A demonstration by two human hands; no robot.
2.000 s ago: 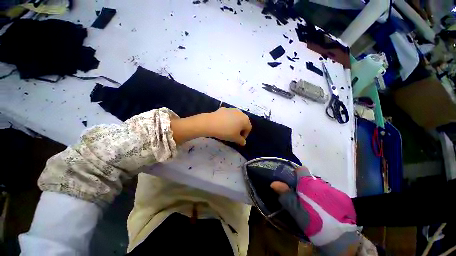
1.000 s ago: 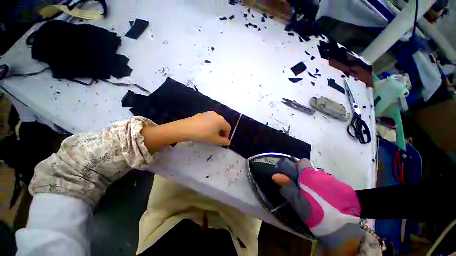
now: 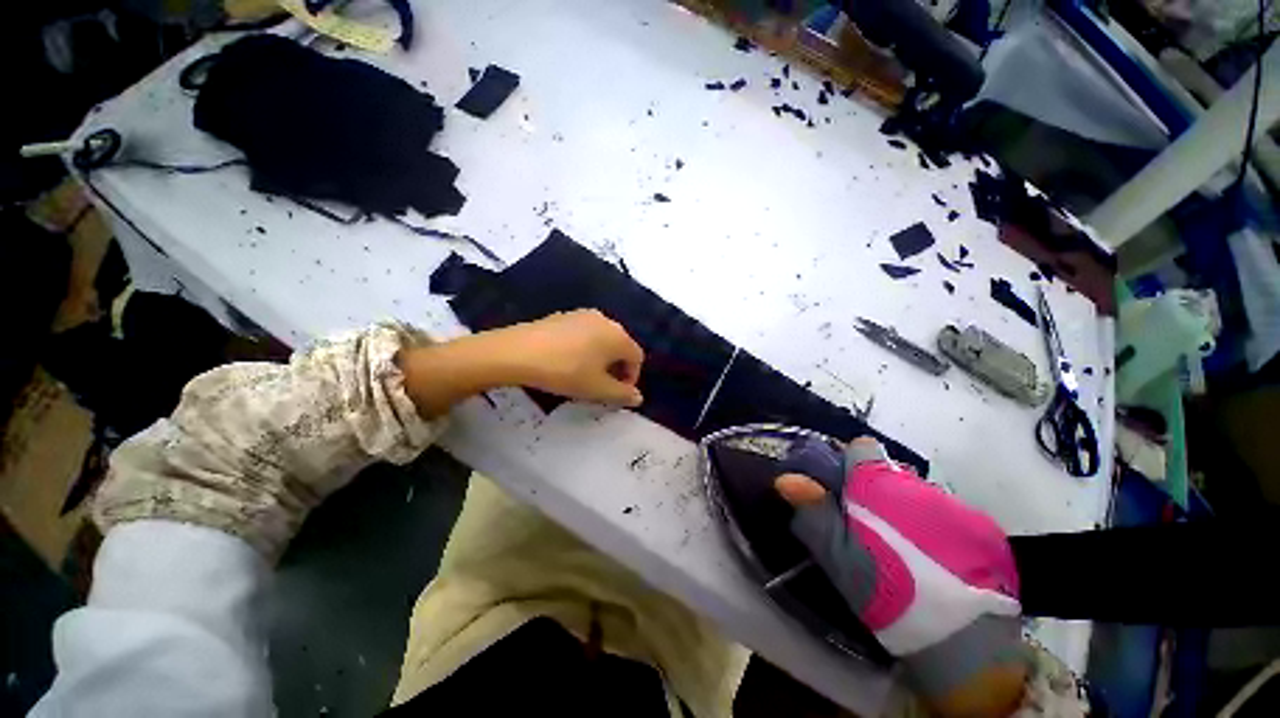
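Two black cut panels [image 3: 569, 288] lie end to end on the white table, with a thin white line between them. My left hand [image 3: 583, 358], bare and curled, rests on the left panel near its lower edge; whether its fingers pinch anything is hidden. My right hand [image 3: 912, 554], in a pink, white and grey glove, grips the dark steam iron [image 3: 765, 512]. The iron's silver-rimmed tip lies at the near edge of the right panel and covers part of it.
The black panel stack [image 3: 330, 133] lies at the far left. Thread snips [image 3: 901, 345], a grey block [image 3: 991, 362] and fabric shears [image 3: 1067, 400] lie on the right. Black offcuts [image 3: 911, 240] are scattered at the far side. A small dark round item [image 3: 97, 149] is at the left corner.
The view has turned, so the table's things appear shifted right. My left hand has moved left along the panels, uncovering the white line. The iron has moved left relative to the panels.
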